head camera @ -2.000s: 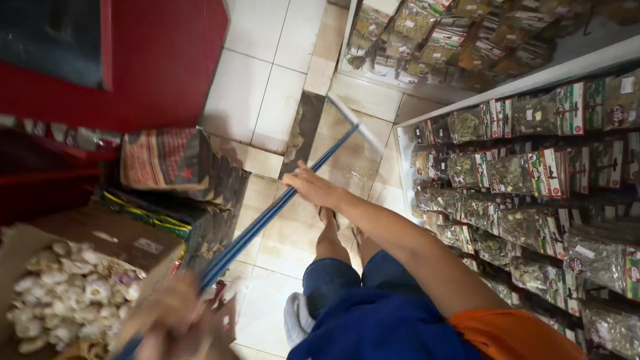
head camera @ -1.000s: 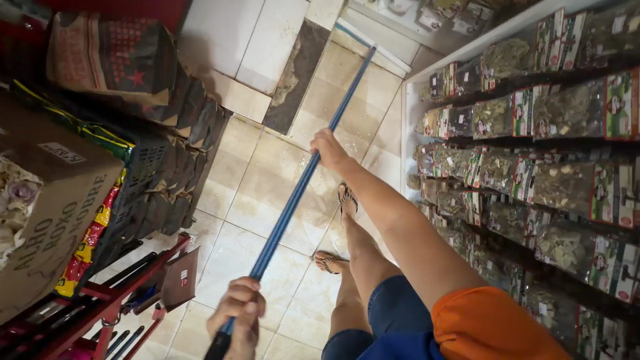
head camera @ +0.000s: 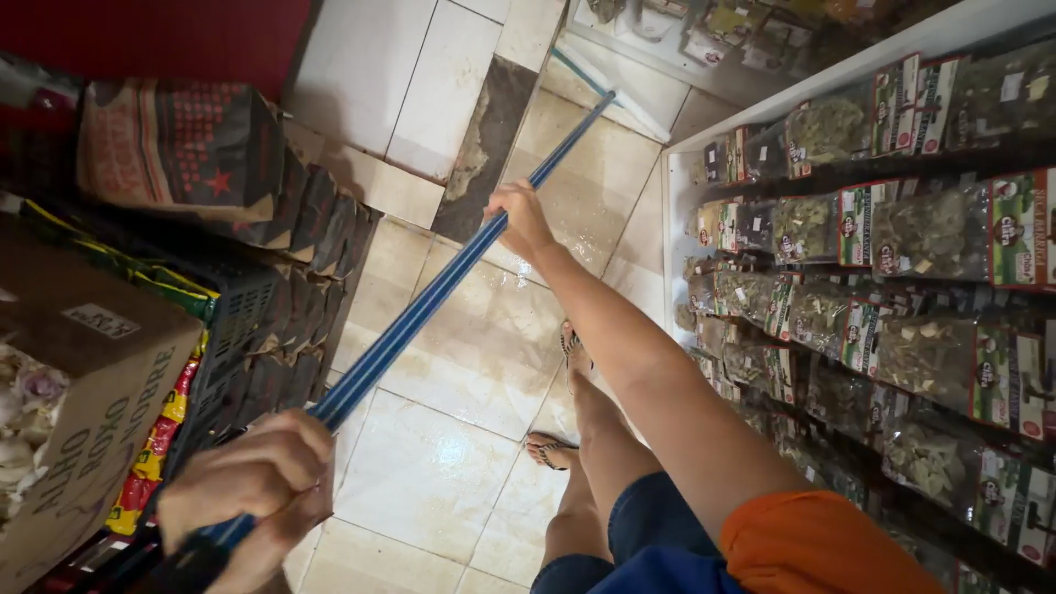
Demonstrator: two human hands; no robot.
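Observation:
A long blue pole (head camera: 412, 318) runs from the lower left to the upper right, ending in a floor squeegee head (head camera: 615, 95) that rests on the tiles. Around the middle of the pole my right hand (head camera: 520, 219) is closed, its arm stretched out from an orange sleeve. My left hand (head camera: 252, 495), slightly blurred and nearer the camera, grips the pole close to its dark upper end. The beige floor tiles (head camera: 462, 371) below shine wet in patches.
Racks of plastic herb packets (head camera: 817, 313) line the right side. Stacked paper sacks (head camera: 177, 153), a black crate (head camera: 239, 322) and a cardboard box (head camera: 107, 396) of garlic stand at left. My sandalled feet (head camera: 549, 450) are on the tiles. A raised tile edge (head camera: 396, 190) lies beyond.
Both hands stay on the pole. Since one second ago my left hand has moved left in the view with the pole's upper end. The view has shifted since the oldest frame.

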